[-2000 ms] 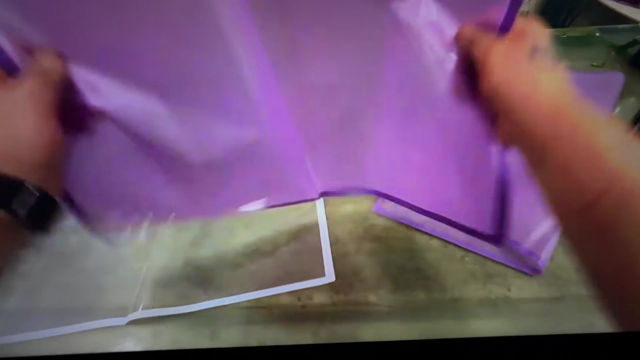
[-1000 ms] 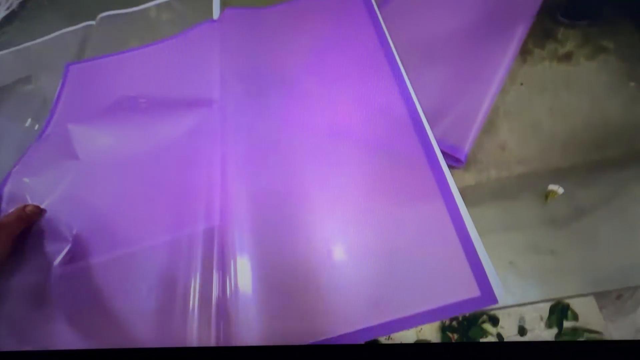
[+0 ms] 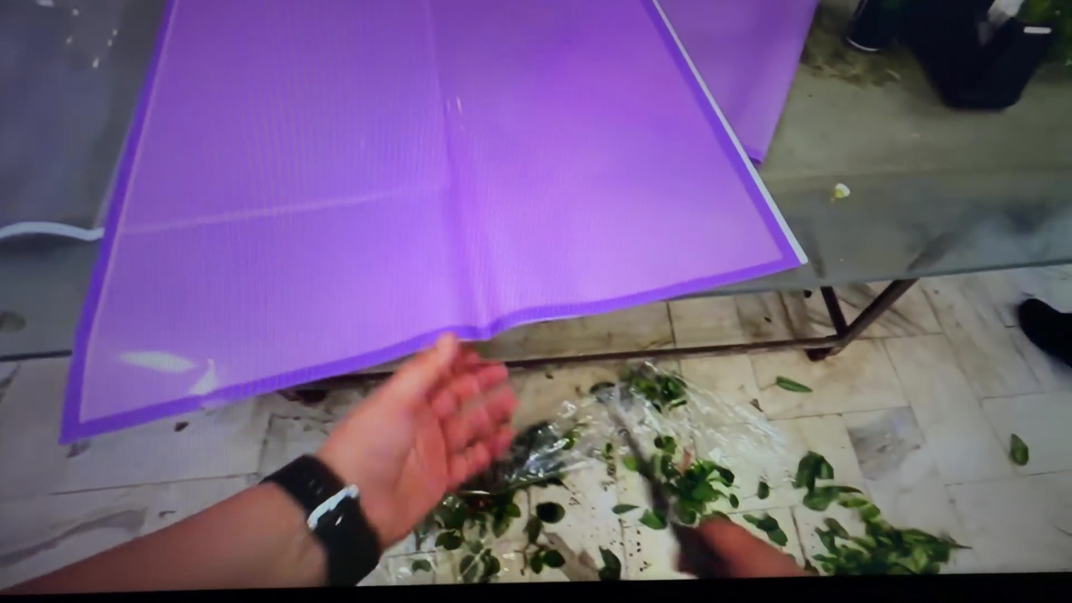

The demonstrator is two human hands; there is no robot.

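A translucent purple wrapping sheet (image 3: 335, 184) with a darker purple border lies over a table, its near edge hanging past the table's front. Palm up and fingers apart, my left hand (image 3: 427, 427) has its fingertips at that near edge, by the middle crease; a black watch is on the wrist. At the lower right my right hand (image 3: 737, 548), mostly cut off by the frame, grips a dark, thin, blurred tool (image 3: 649, 477), perhaps a knife or scissors. A second purple sheet (image 3: 754, 67) shows behind the first.
On the pale tiled floor (image 3: 971, 427) lie cut green leaves (image 3: 879, 536) and crumpled clear plastic film (image 3: 729, 419). Brown metal table legs (image 3: 871, 318) stand below the table (image 3: 938, 184). Dark containers (image 3: 971, 59) are at the back right, and a dark shoe (image 3: 1047, 331) at the right edge.
The purple sheet, held up by both hands two seconds ago, now lies spread over the table. My left hand has moved from the sheet's left side to its near edge. My right hand now holds a dark tool.
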